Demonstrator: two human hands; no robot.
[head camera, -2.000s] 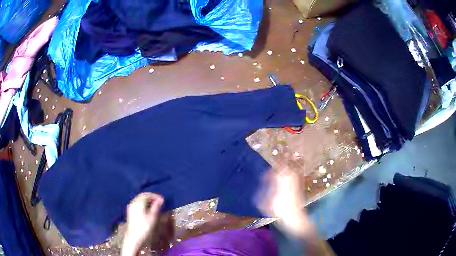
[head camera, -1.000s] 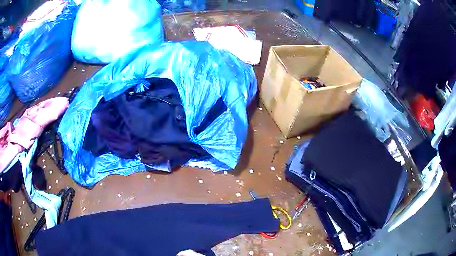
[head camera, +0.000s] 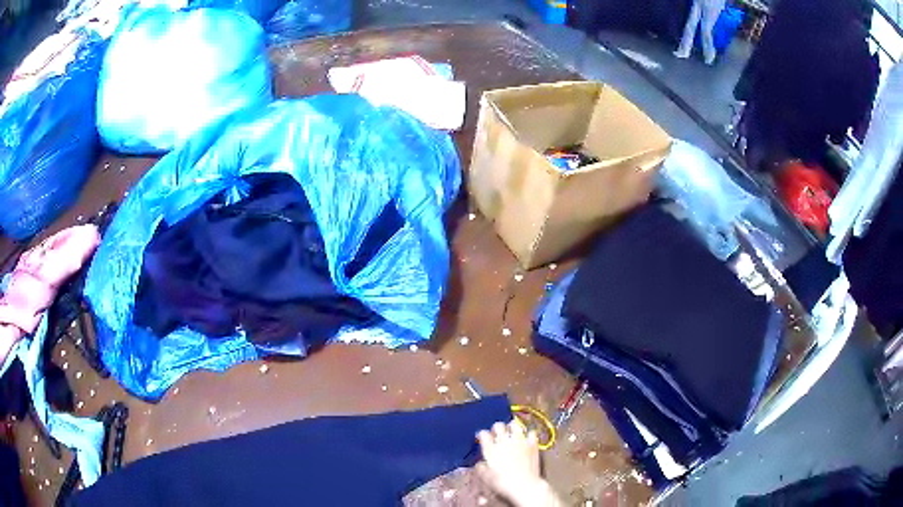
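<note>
A dark navy garment (head camera: 297, 460) lies spread along the bottom of the view, its lower part cut off by the edge. My right hand (head camera: 510, 460) is at its narrow right end, fingers bent over the edge; whether they grip the cloth cannot be told. Scissors with a yellow handle loop (head camera: 541, 426) lie just beyond that end, partly covered. My left hand is out of the picture. An open blue poly bag (head camera: 396, 168) with dark garments (head camera: 248, 257) in its mouth lies behind.
A folded garment stack (head camera: 673, 327) lies right, beside an open cardboard box (head camera: 564, 203). Black hangers (head camera: 114, 436) and a pink garment (head camera: 50, 272) are left. Full blue bags (head camera: 183, 79) and white packet (head camera: 406, 87) stand behind. A person's legs (head camera: 701, 28) show far back.
The view has tilted up and turned slightly right, bringing the box and bags into sight. My right hand has come to the garment's right end; my left hand has left the picture.
</note>
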